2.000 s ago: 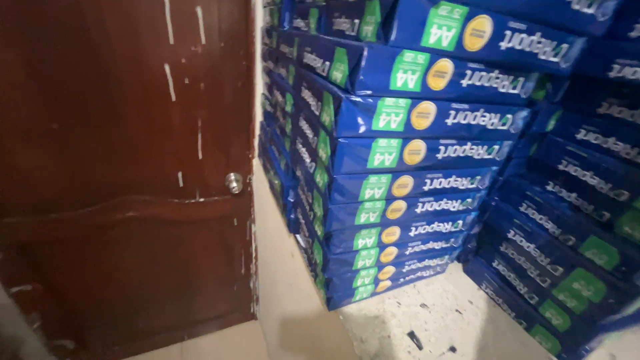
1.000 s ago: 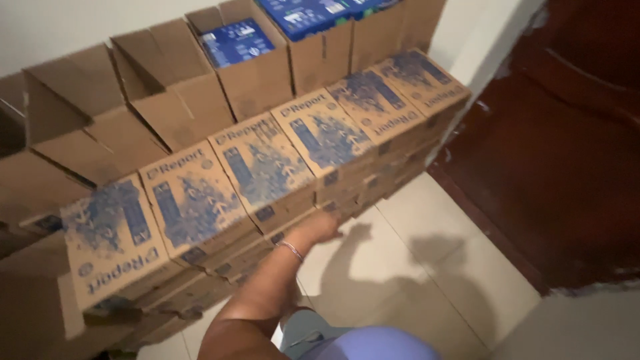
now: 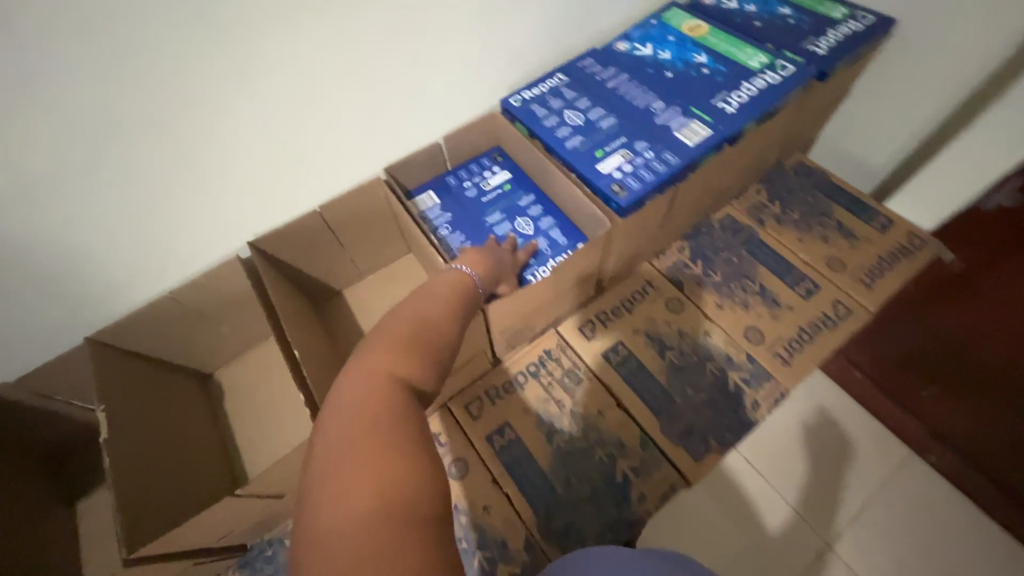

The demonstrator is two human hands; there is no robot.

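My left hand (image 3: 500, 260), with a bracelet at the wrist, reaches into a cardboard box (image 3: 592, 222) and touches the top of a blue paper ream (image 3: 480, 200) lying inside. Its fingers look slightly spread over the near end of the ream, not closed around it. Further right, more blue reams (image 3: 640, 104) lie on top of the adjoining boxes, above their rims. My right hand is out of view.
Open cardboard boxes (image 3: 172, 320) stand to the left along the pale wall (image 3: 200, 104). Closed printed cartons (image 3: 680, 360) form a nearer row. Beyond them are floor tiles (image 3: 768, 512) and a dark red-brown door (image 3: 944, 344).
The view has swung from stacked reams beside a door to the rows of boxes. My left hand, over the near cartons' edge a second ago, is now on the ream inside the box.
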